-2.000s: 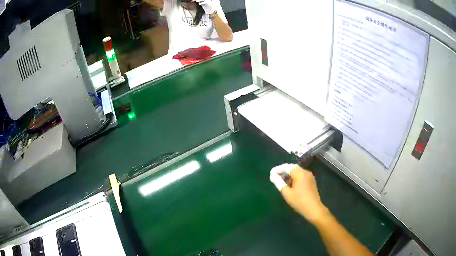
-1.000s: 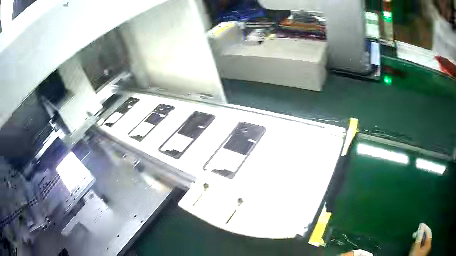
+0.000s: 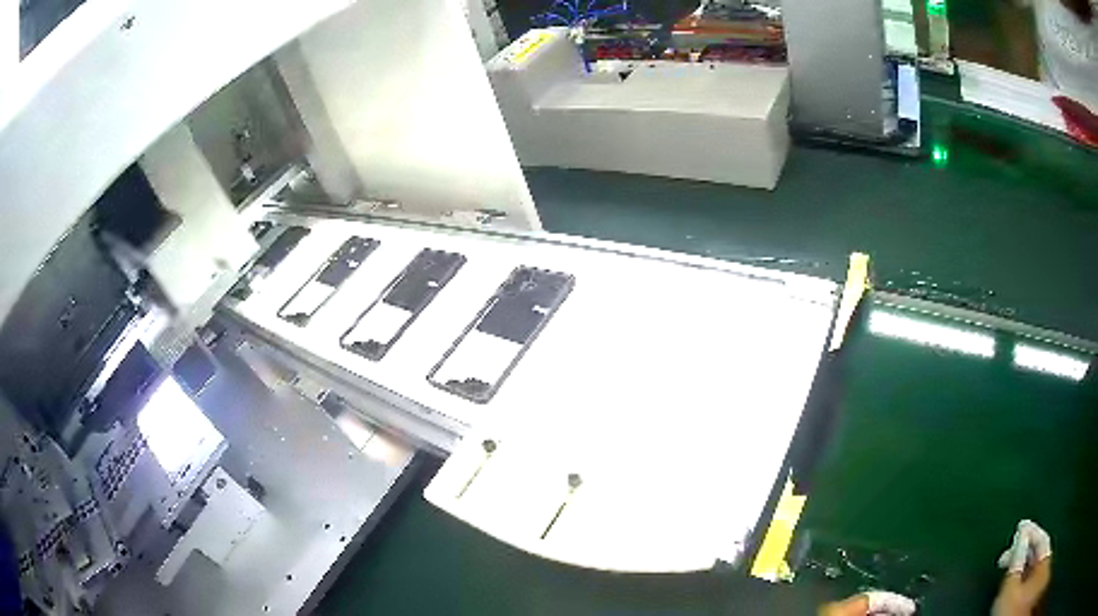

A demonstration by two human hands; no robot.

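Several phone middle frames lie in a row on the white left conveyor belt (image 3: 686,397). The nearest phone middle frame (image 3: 520,303) is dark in its upper part, with the white belt showing through lower down. The farthest is at the machine opening. My left hand (image 3: 869,605) is cut off by the bottom edge; only white-covered fingertips show, and its grip is unclear. My right hand (image 3: 1023,575) is at the lower right with white finger cots, fingertips close together. Whether it holds something small cannot be told. Neither hand touches a frame.
Yellow tape (image 3: 780,529) marks the edge of the green mat (image 3: 951,457). Clear film scraps (image 3: 861,563) lie near the left hand. An open grey machine (image 3: 289,493) is at left, a white housing (image 3: 662,120) behind the belt. Part of a person shows at the top right.
Since one second ago the row of frames has shifted left along the belt, toward the machine. Both hands remain at the lower right. Two seconds ago the view faced the right cabinet.
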